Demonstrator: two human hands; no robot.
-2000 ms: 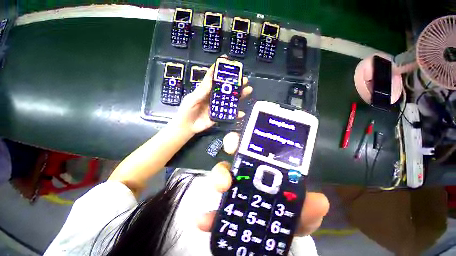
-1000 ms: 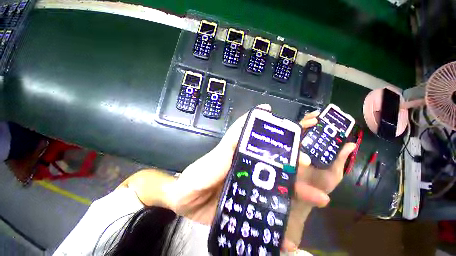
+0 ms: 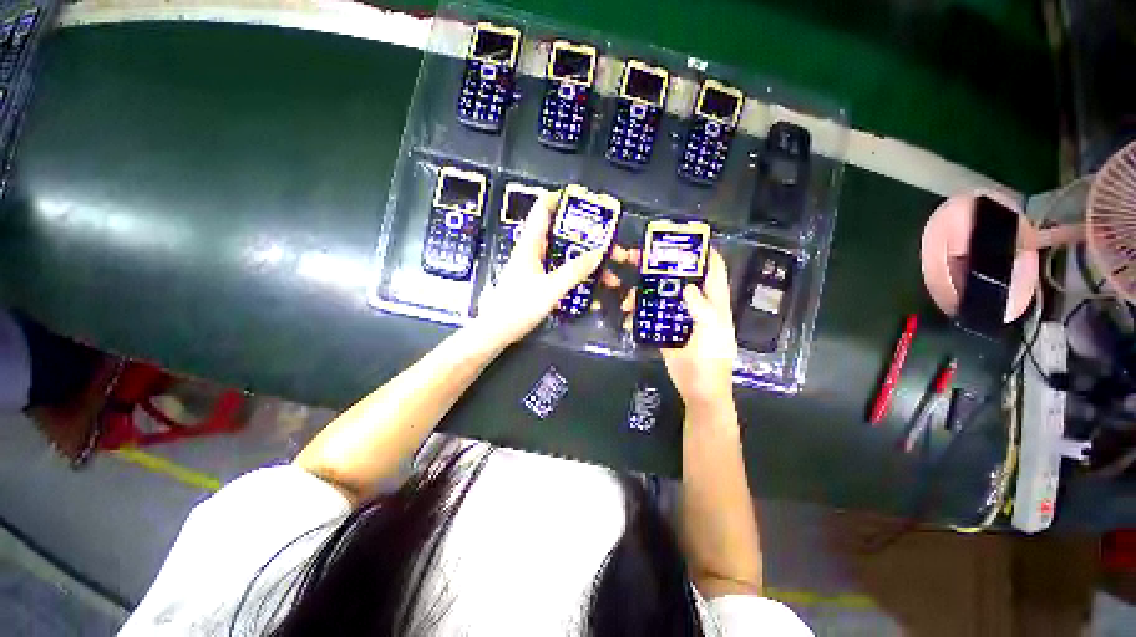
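My left hand (image 3: pixel 530 280) holds a keypad phone (image 3: pixel 582 222) upright, its screen lit and my thumb over its keys. My right hand (image 3: pixel 704 326) holds another keypad phone (image 3: pixel 664 311) beside it, screen also lit. Both phones are over the front row of the clear blister tray (image 3: pixel 405 268). Several gold-framed phones lie face up in the tray with dark screens, such as one at back left (image 3: pixel 487 77). Two black phones lie face down at the right end, one at the back (image 3: pixel 782 174) and one in front (image 3: pixel 765 299).
Two small dark rectangles, perhaps batteries, lie near me (image 3: pixel 546 392) (image 3: pixel 643 408). At right are a red marker (image 3: pixel 894 370), thinner red-and-black tool (image 3: pixel 932 404), smartphone (image 3: pixel 990 268) on a pink fan base, fan grille (image 3: pixel 1117 224) and power strip (image 3: pixel 1039 436). Another tray shows at far left.
Both phones have moved away from my face and down over the tray. My hands are now side by side, and my left thumb is on the keys. Two small rectangles now show on the bench.
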